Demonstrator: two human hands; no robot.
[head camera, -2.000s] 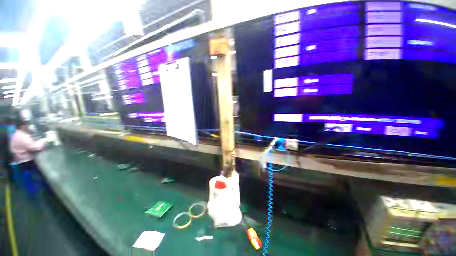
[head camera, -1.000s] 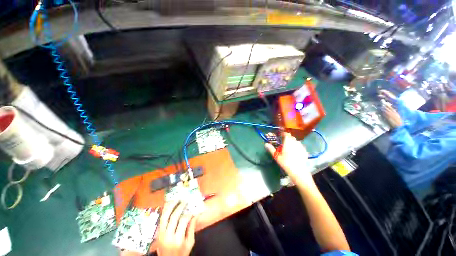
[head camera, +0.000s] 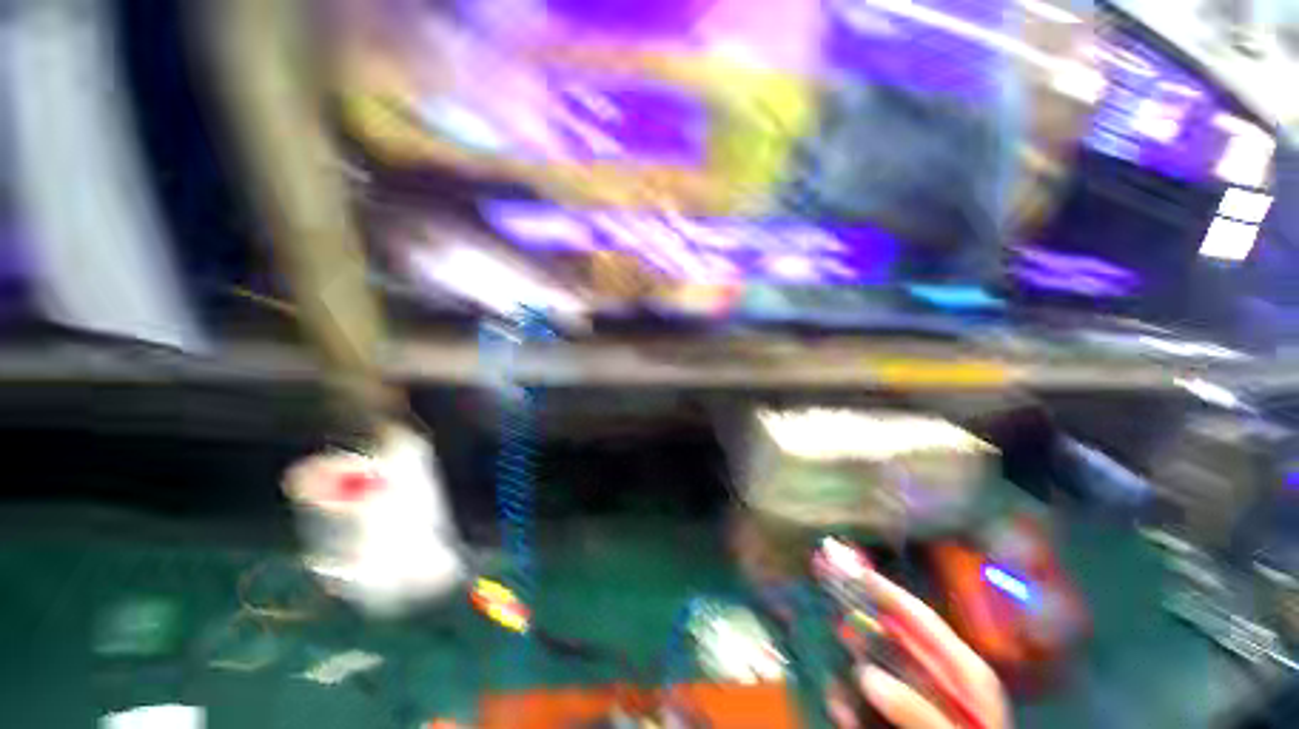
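The picture is strongly blurred. My right hand (head camera: 933, 669) is raised at the lower right, cut off by the bottom edge. Its fingers are closed around a dark slim thing that looks like the remote control (head camera: 880, 644), pointing up and away; a red streak, perhaps the red pen-like tool, runs along the hand. My left hand is not in view. The orange-brown plate (head camera: 755, 705) shows only its far part at the bottom edge. A pale circuit board (head camera: 737, 641) lies just beyond it.
Bright screens (head camera: 641, 121) with purple and yellow show above the shelf (head camera: 684, 359). Oscilloscope (head camera: 862, 470) and orange box (head camera: 1019, 605) with a blue light stand on the right. A blue coiled cord (head camera: 517, 484) hangs centre-left, near a white roll (head camera: 373, 534) and red-yellow plugs (head camera: 500, 604).
The view has tilted up from the bench to the screens. My right hand, earlier by the orange box, is now raised around the dark slim thing. My left hand has left the view.
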